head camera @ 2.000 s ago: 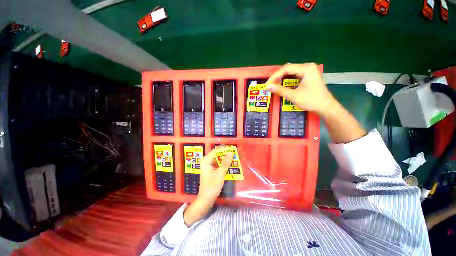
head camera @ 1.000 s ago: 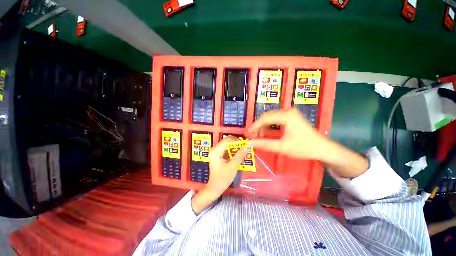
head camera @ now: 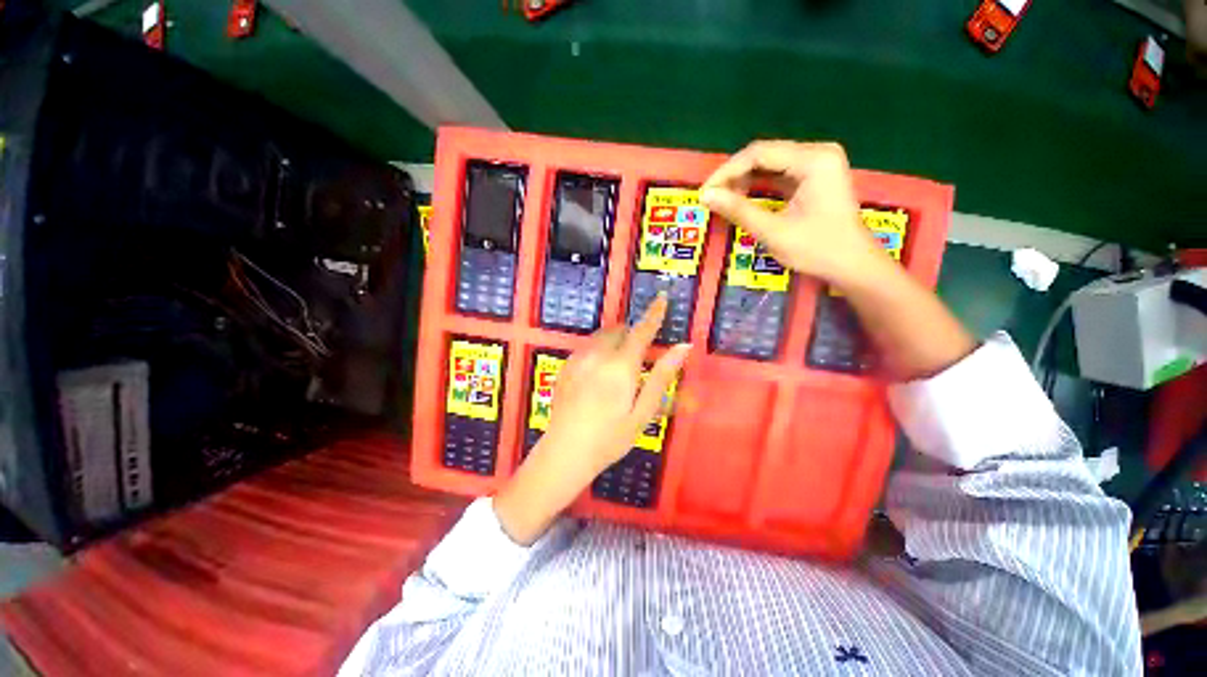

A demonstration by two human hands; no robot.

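The red-orange phone tray (head camera: 430, 397) lies slightly turned in front of me. In its far row, two keypad phones (head camera: 573, 251) at left have bare dark screens. A yellow screen label (head camera: 672, 238) lies over the third phone's screen. My right hand (head camera: 801, 218) pinches its upper right corner with thumb and forefinger and partly covers the two labelled phones at right. My left hand (head camera: 596, 403) has its fingers apart, a fingertip on the third phone's keys. It partly hides the near row, where three labelled phones sit left of two empty slots.
A large open black case (head camera: 199, 304) with loose wires stands at left. Red ridged edges (head camera: 238, 556) fill the lower left. Small red-orange pieces (head camera: 995, 23) lie along the far green surface. A white box (head camera: 1125, 324) with a black hose and crumpled white scraps are at right.
The label held by my left hand now lies over the third far-row phone. My right hand has moved up to its corner. The tray appears turned slightly and farther right.
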